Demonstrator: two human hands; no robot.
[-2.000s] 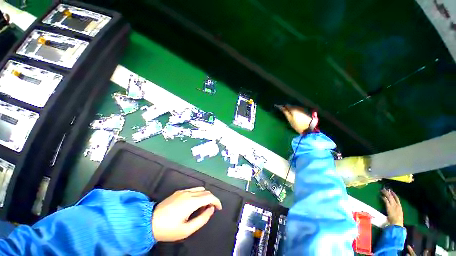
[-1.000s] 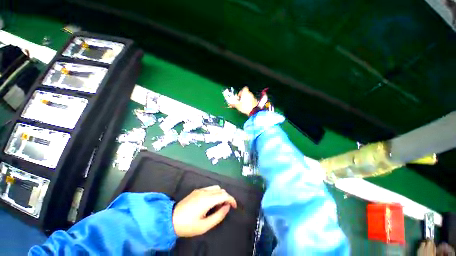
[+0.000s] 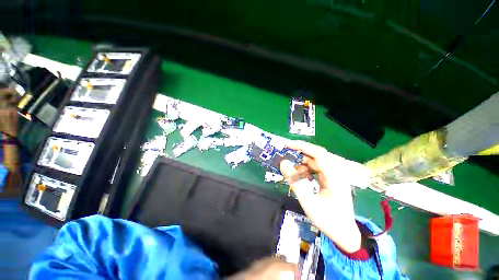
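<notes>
My right hand [image 3: 323, 191], with a dark red strap at the wrist, holds a blue-black mainboard [image 3: 273, 156] above the white edge strip. My left hand [image 3: 268, 269] is blurred and cut off by the bottom edge, beside a phone mid-frame [image 3: 300, 240] in the black foam tray [image 3: 208, 202]; its fingers cannot be made out. A pile of loose boards [image 3: 205, 134] lies behind the tray. Tweezers cannot be made out.
Stacked trays with phone mid-frames [image 3: 139, 104] stand at the left. A single phone [image 3: 302, 116] lies on the green belt near a dark flat piece [image 3: 355, 129]. A yellow-taped post [image 3: 410, 156] slants in from the right, above a red bin [image 3: 455, 241]. Another person's arm [image 3: 10, 117] shows far left.
My right hand has come back from the belt towards me and now shows a blue-black mainboard. My left hand has moved down and right to the mid-frame. The view has shifted.
</notes>
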